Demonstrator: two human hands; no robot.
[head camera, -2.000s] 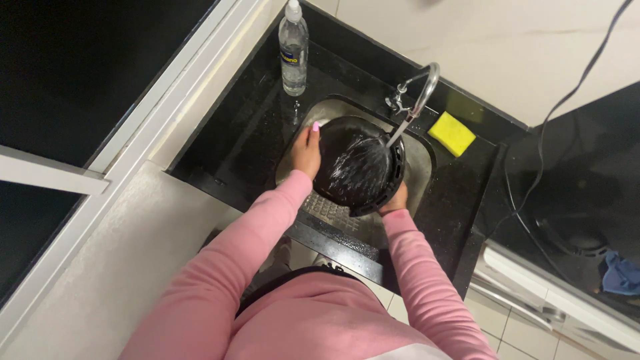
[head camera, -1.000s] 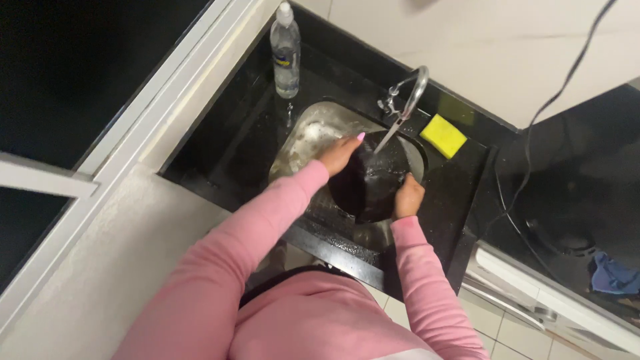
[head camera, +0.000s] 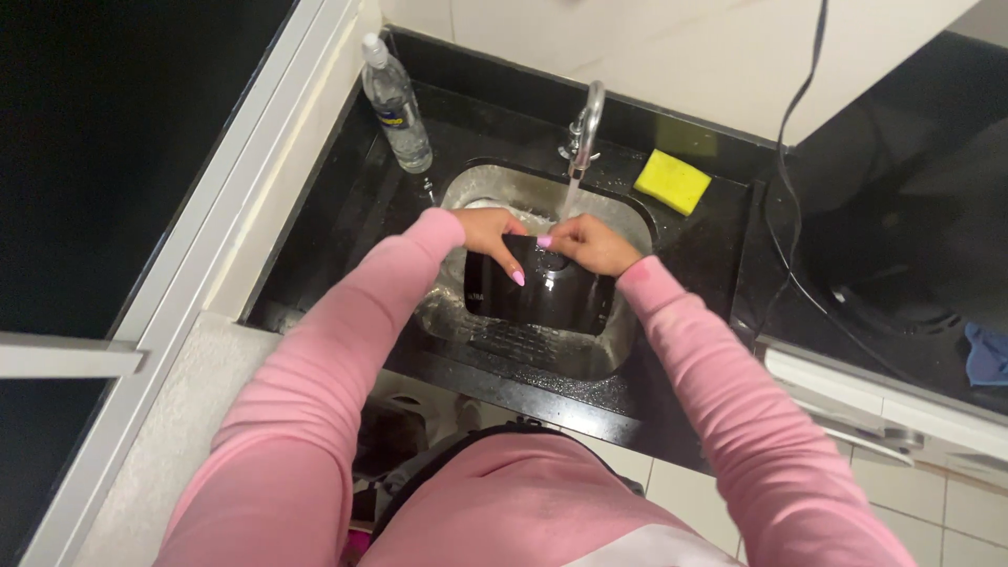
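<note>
A glossy black container (head camera: 543, 291), wet and shaped like an air fryer basket, is over the stainless steel sink (head camera: 622, 339). My left hand (head camera: 494, 236) grips its upper left edge, thumb on the near face and the other fingers behind. At the top edge, right of the middle, my right hand (head camera: 592, 242) has its fingers bent onto the rim; its fingertips are partly hidden. Water runs from the curved chrome faucet (head camera: 592, 118) behind the container. Suds show in the sink behind my left hand.
A clear plastic bottle (head camera: 399, 114) with a white cap stands at the counter's back left. Right of the faucet lies a yellow sponge (head camera: 672, 183). A dark cord (head camera: 790, 189) hangs down at the right, near a blue cloth (head camera: 987, 354). A white-framed window or door borders the left.
The black container has been turned, so a smooth side with lettering now faces me. My right hand has moved from its right side up to the top edge. The view is somewhat nearer the sink.
</note>
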